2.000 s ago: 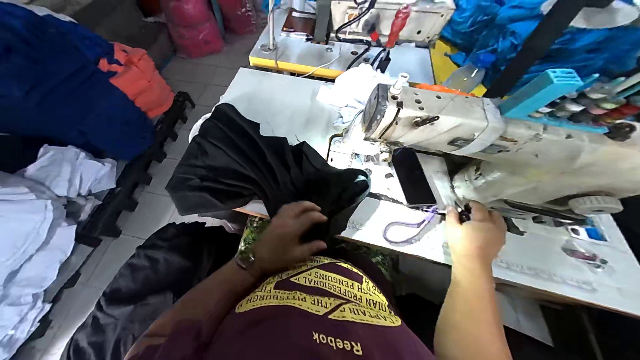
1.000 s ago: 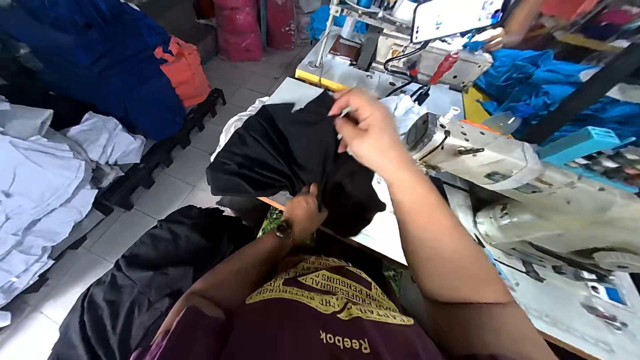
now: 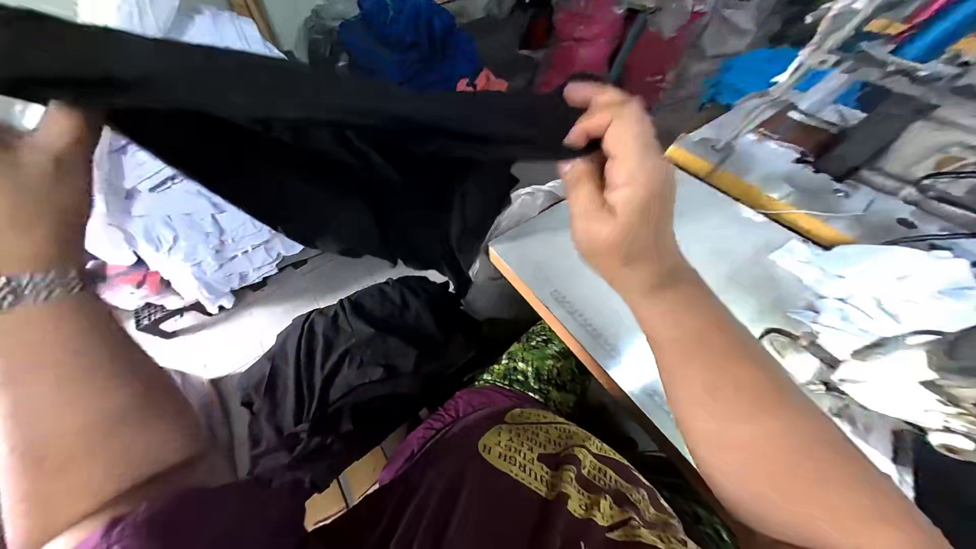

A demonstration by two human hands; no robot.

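A piece of black fabric [image 3: 328, 137] is stretched in the air between my two hands, with its lower part hanging in a point. My left hand [image 3: 46, 175], at the left edge and partly out of view, grips one end of it. On the other end, above the table's left corner, my right hand [image 3: 621, 175] is closed with thumb and fingers. Below the raised cloth lies a heap of black fabric [image 3: 351, 358], beside my lap.
The white sewing table [image 3: 595, 282] with its wooden edge is at my right, bearing white cloth [image 3: 877, 290]. Another table with a yellow edge [image 3: 762, 202] stands beyond. A stack of white fabric pieces [image 3: 183, 221] lies at left; pink sacks [image 3: 583, 46] stand behind.
The black fabric has been lifted off the table and is now spread between both raised hands. The view has swung strongly to the left.
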